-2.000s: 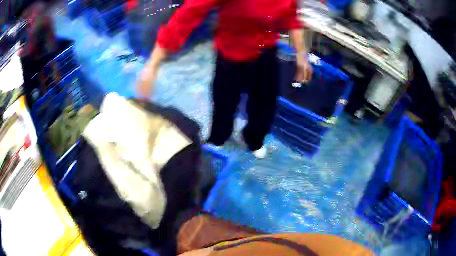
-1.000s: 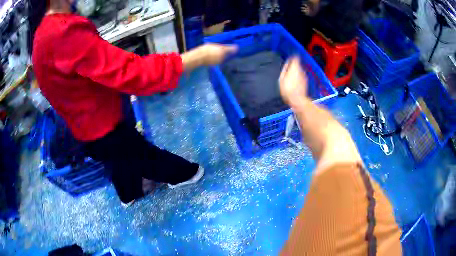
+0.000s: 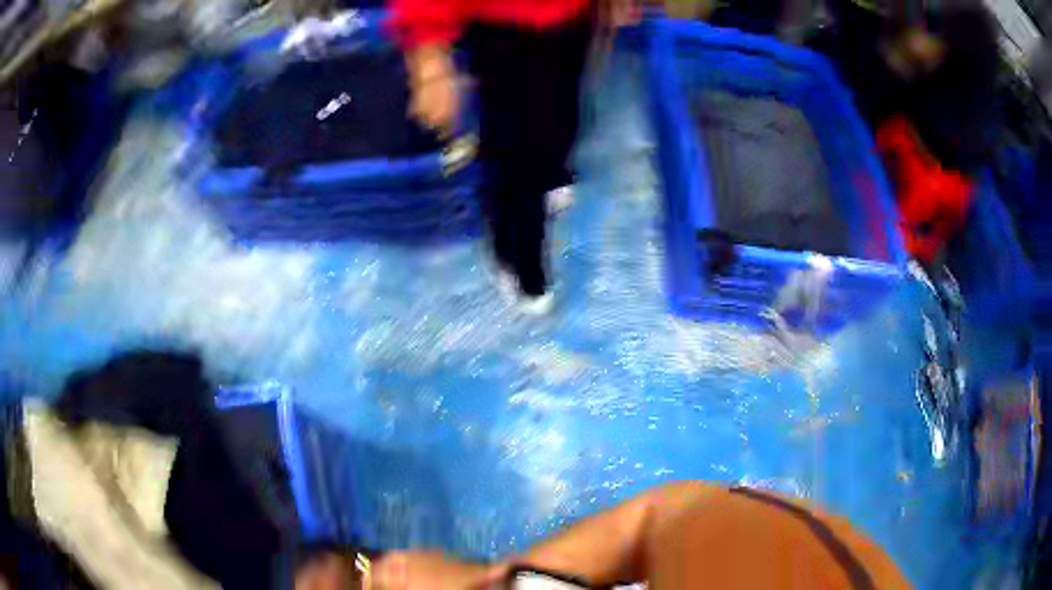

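Black cloth [image 3: 219, 496] lies heaped at the lower left, beside a blue crate. Pale cream cloth [image 3: 98, 507] lies over it, cut off by the left edge. My right hand [image 3: 421, 572] is blurred at the bottom edge, reaching left from the brown-orange sleeve or apron [image 3: 761, 542]. Its fingers are partly cut off and I cannot tell whether it holds anything. A small white patch with a dark edge [image 3: 548, 580] shows below the forearm. I cannot make out my left hand.
A person in a red top and dark trousers [image 3: 525, 150] stands ahead between two blue crates [image 3: 346, 207] [image 3: 692, 277], both holding dark cloth. A red stool [image 3: 923, 190] and cables [image 3: 937, 380] are at the right. Blue floor [image 3: 485, 392] shows between them.
My view has swung back left; the black and cream cloth show again. My right arm has dropped from its raised reach to the bottom edge. The person in red has lowered the outstretched arm.
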